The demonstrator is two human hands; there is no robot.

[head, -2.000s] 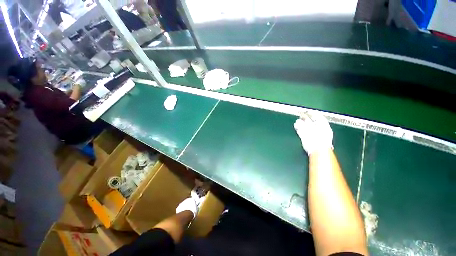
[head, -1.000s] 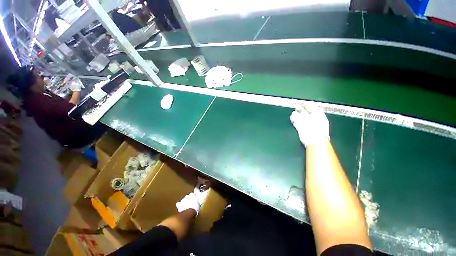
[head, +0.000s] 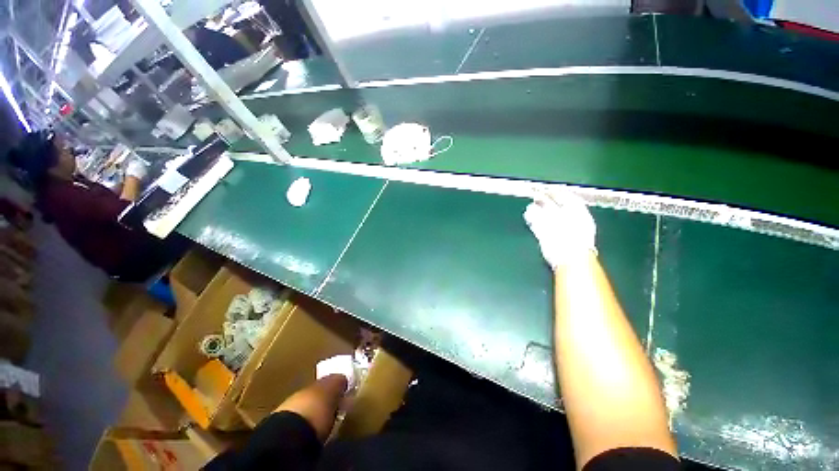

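My right hand (head: 563,230), in a white knit glove, rests with its fingertips on the whitish conveyor side rail (head: 460,180); no held object shows. My left hand (head: 337,370), also gloved, is low over an open brown carton (head: 304,354) below the bench; its fingers are small and blurred, and I cannot tell whether it holds anything. A small white oval part (head: 299,191) lies at the left of the dark green bench top (head: 442,267). Beyond the rail, a white rounded unit with a cord loop (head: 406,144) stands on the green belt.
A clear cup (head: 369,123) and a white piece (head: 327,127) are on the belt, left of the unit. A metal post (head: 213,83) rises by the rail. A carton of pale parts (head: 241,327) stands lower left. A person in dark red (head: 83,207) works at far left.
The view has shifted slightly, so the belt items and bench appear a little further left. My right hand stays at the rail. My left hand remains at the carton, with its pose slightly changed.
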